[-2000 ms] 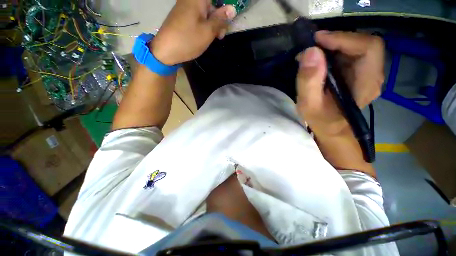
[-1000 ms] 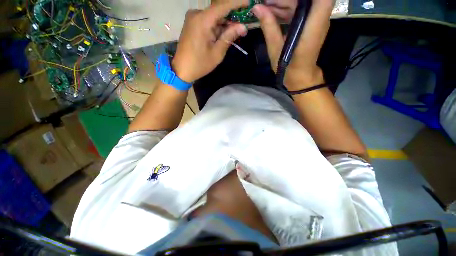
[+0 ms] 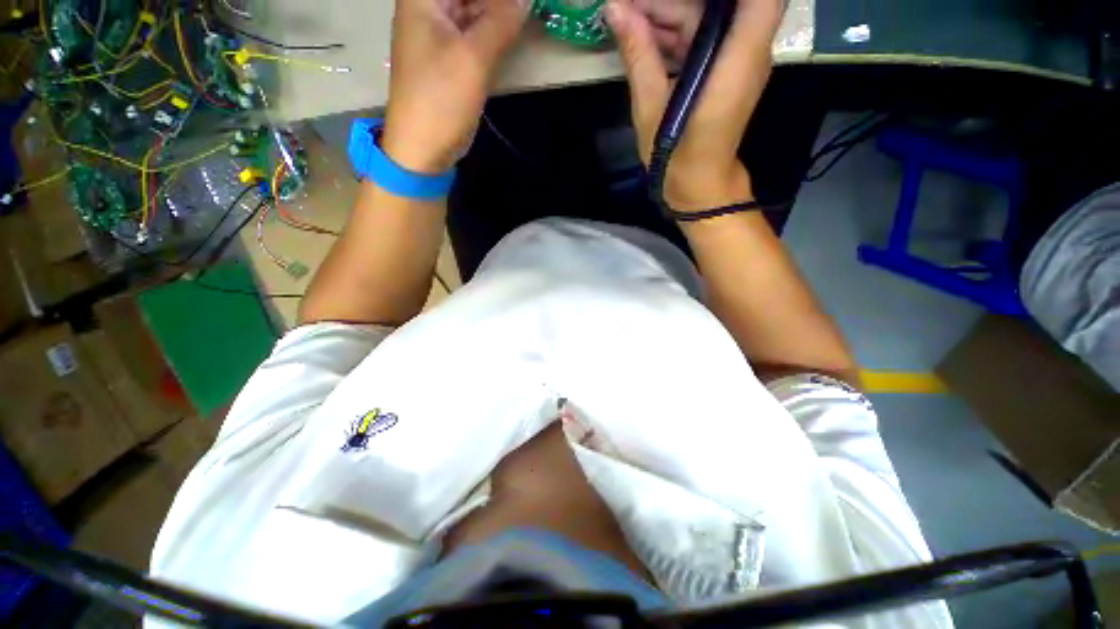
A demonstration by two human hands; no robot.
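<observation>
A green ring PCB [image 3: 572,21] with shiny spots is at the top edge of the picture, partly cut off, between my two hands. My left hand [image 3: 457,62], with a blue wristband, is beside the ring's left side. Its fingers are bent at the top edge and partly cut off, so what they hold cannot be told. My right hand [image 3: 700,92] holds the black soldering iron [image 3: 696,89] in the palm, handle end pointing down. Its thumb and fingertips are at the ring's right side. The iron's tip is out of the picture. The iron's black cord crosses my right wrist.
Tangled wired boards [image 3: 105,203] lie at the left on clear plastic, with wires trailing toward my left forearm. Cardboard boxes [image 3: 80,412] and a green sheet [image 3: 211,329] are below left. A blue stool [image 3: 946,221], a cardboard box [image 3: 1044,412] and part of a person's grey clothing [image 3: 1081,270] are at right.
My right hand has come in from the right to the ring with the iron, which has swung round in the palm. My left hand's fingers have shifted left and up from the ring's near edge.
</observation>
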